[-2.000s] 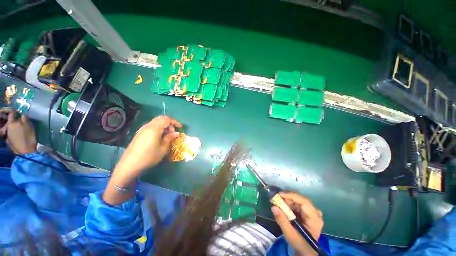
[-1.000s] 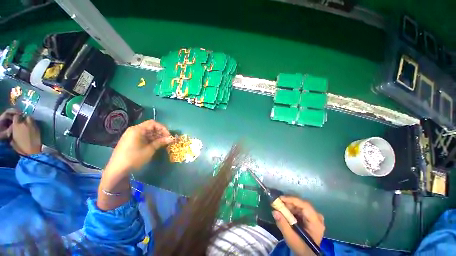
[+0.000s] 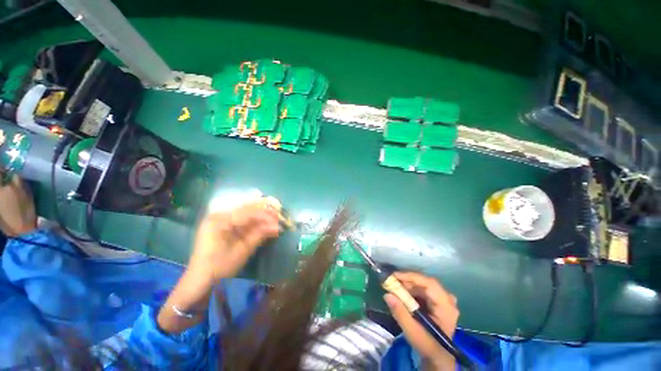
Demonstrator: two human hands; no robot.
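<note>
My right hand (image 3: 427,308) holds a soldering iron (image 3: 400,290) with a tan grip; its tip points at the top edge of the green PCB panel (image 3: 349,279) in front of my body. Dark hair hangs over the panel's left part. My left hand (image 3: 243,235) is left of the panel, blurred, fingertips pinched around a small orange flex circuit (image 3: 286,219). The left hand covers most of the loose orange heap behind it.
A stack of finished panels (image 3: 264,105) lies far left of centre and bare panels (image 3: 420,134) far centre-right. A white cup (image 3: 520,212) sits beside a black box (image 3: 569,210) at right. A black fan (image 3: 138,174) stands left. A neighbour's hand (image 3: 16,206) shows far left.
My left hand has moved right, from the orange heap towards the panel, with a flex circuit at its fingertips. My right hand keeps the iron in nearly the same place over the panel.
</note>
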